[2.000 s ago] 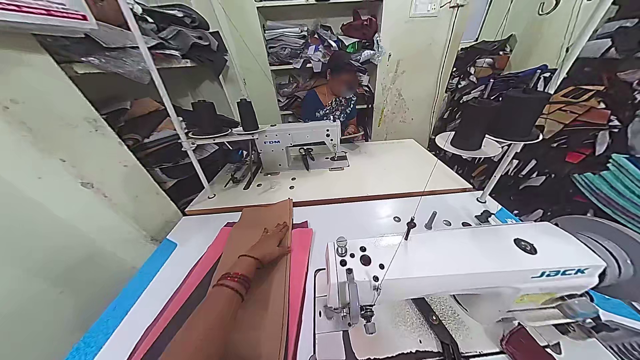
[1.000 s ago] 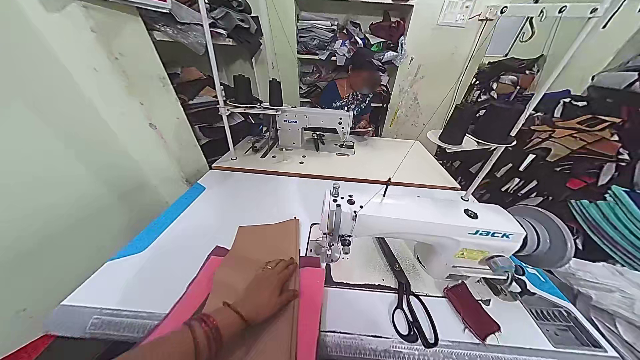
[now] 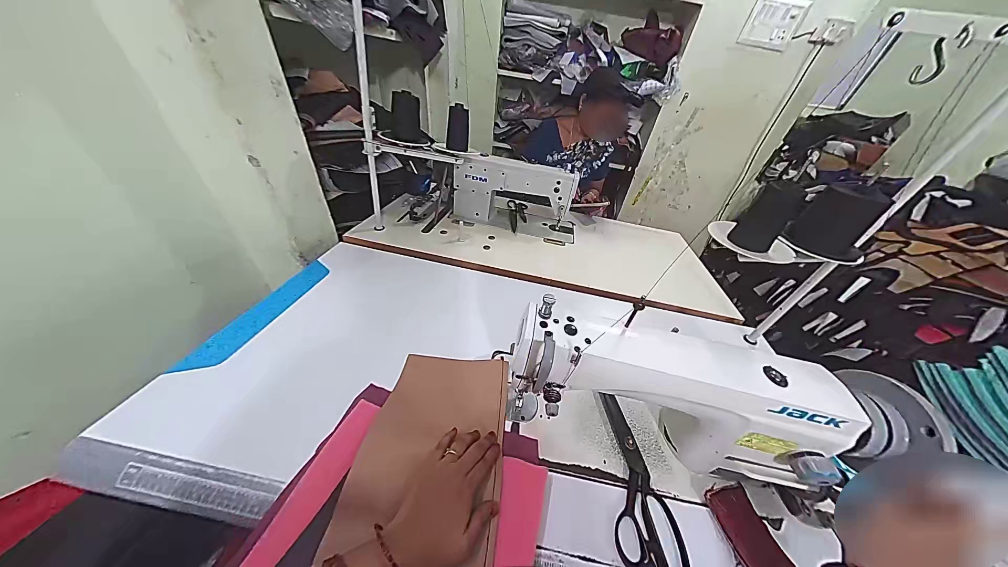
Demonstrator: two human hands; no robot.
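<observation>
My left hand (image 3: 445, 496) lies flat, fingers spread, on a brown sheet of fabric or leather (image 3: 441, 394). That sheet's right edge reaches the needle area of a white Jack sewing machine (image 3: 693, 386). Under it are pink material (image 3: 520, 504) and dark maroon material (image 3: 520, 447). A pair of black-handled scissors (image 3: 634, 472) rests on the machine bed, right of the needle. My right hand does not show clearly; a blurred shape sits in the lower right corner.
Behind stands a second sewing machine (image 3: 512, 189) on a cream table (image 3: 614, 268), with a person (image 3: 583, 134) seated beyond it. Black thread cones (image 3: 839, 220) stand at the right. A dark red piece (image 3: 740, 524) lies right of the scissors. Shelves hold piled material.
The brown sheet now lies with its edge beside the needle area; two seconds ago it lay farther left of the machine. A blurred shape has appeared at the lower right. The view has shifted.
</observation>
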